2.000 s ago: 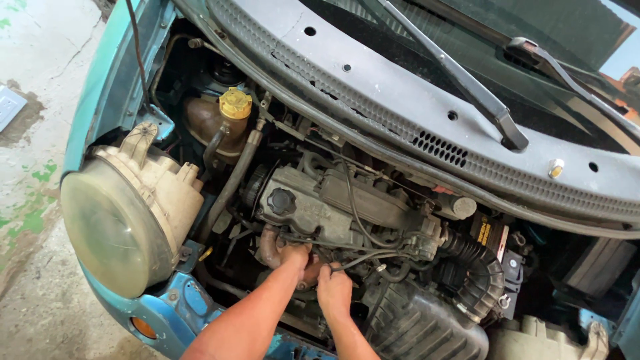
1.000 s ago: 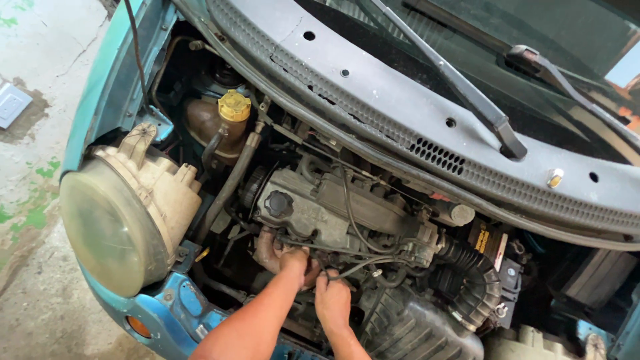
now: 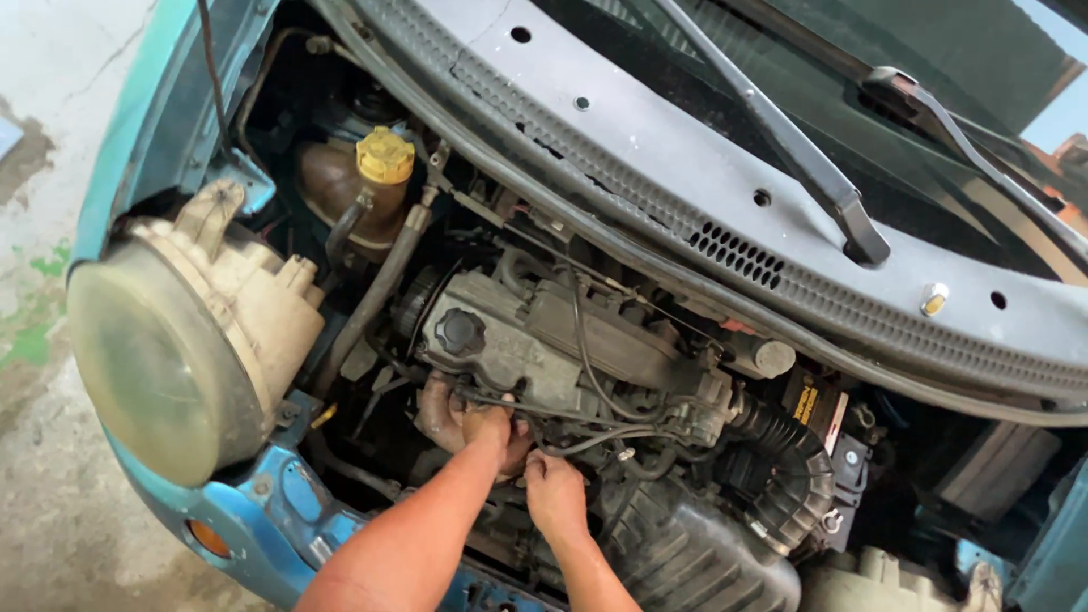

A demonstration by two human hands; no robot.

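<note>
My left hand reaches in at the front of the engine, against the rusty exhaust manifold and just below the black ignition leads. Close beside it on the right is my right hand, its fingertips near the end of a lead. What either hand grips is hidden by the fingers. Above them lies the grey valve cover with its black oil filler cap.
Left of the engine are a loose-looking headlight and a brown coolant tank with a yellow cap. The black air filter housing, ribbed intake hose and battery lie to the right. A wiper arm crosses above.
Both hands stay at the front of the engine by the manifold. The right hand's fingers have shifted slightly near the leads.
</note>
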